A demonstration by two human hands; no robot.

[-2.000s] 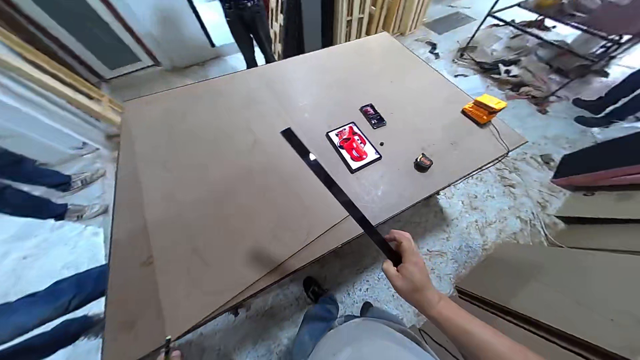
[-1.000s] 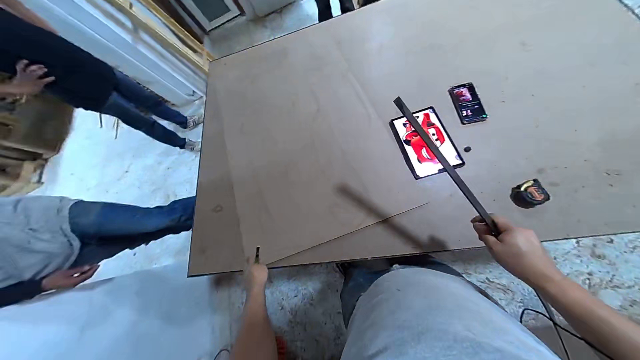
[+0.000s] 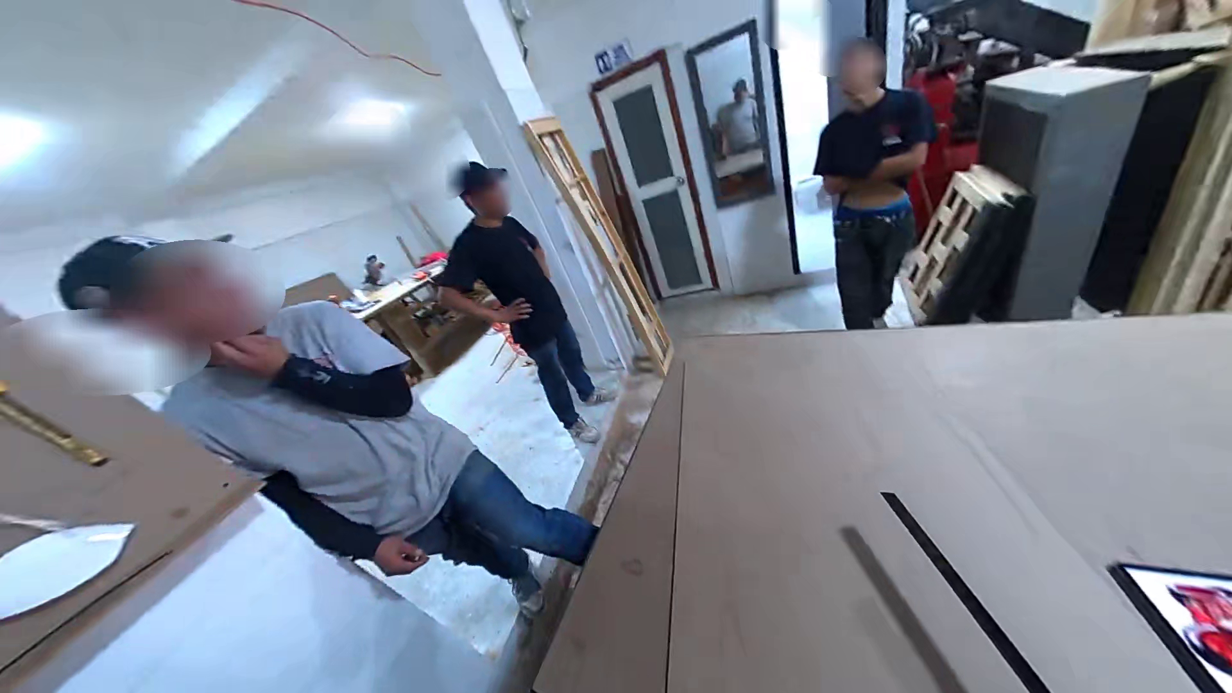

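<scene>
Neither of my hands shows in the head view. A narrow black flat strip point(image 3: 965, 591) reaches up from the lower right edge over the brown sheet panel point(image 3: 808, 433), and its lower end is cut off by the frame. A dark shadow of the strip lies on the panel to its left. At the right edge, a tablet point(image 3: 1198, 616) with a red cartoon car on its screen lies partly in view on the panel.
A person in a grey shirt point(image 3: 356, 423) stands left of the panel. Two people in dark shirts point(image 3: 510, 279) point(image 3: 876, 144) stand farther back. A wooden frame point(image 3: 602, 241) leans on a pillar. A grey cabinet-like box point(image 3: 1059, 183) stands behind the panel, beside stacked boards.
The view has swung up and left, so both hands, the phone and the tape measure seen earlier are out of frame. The strip's upper end no longer overlaps the tablet.
</scene>
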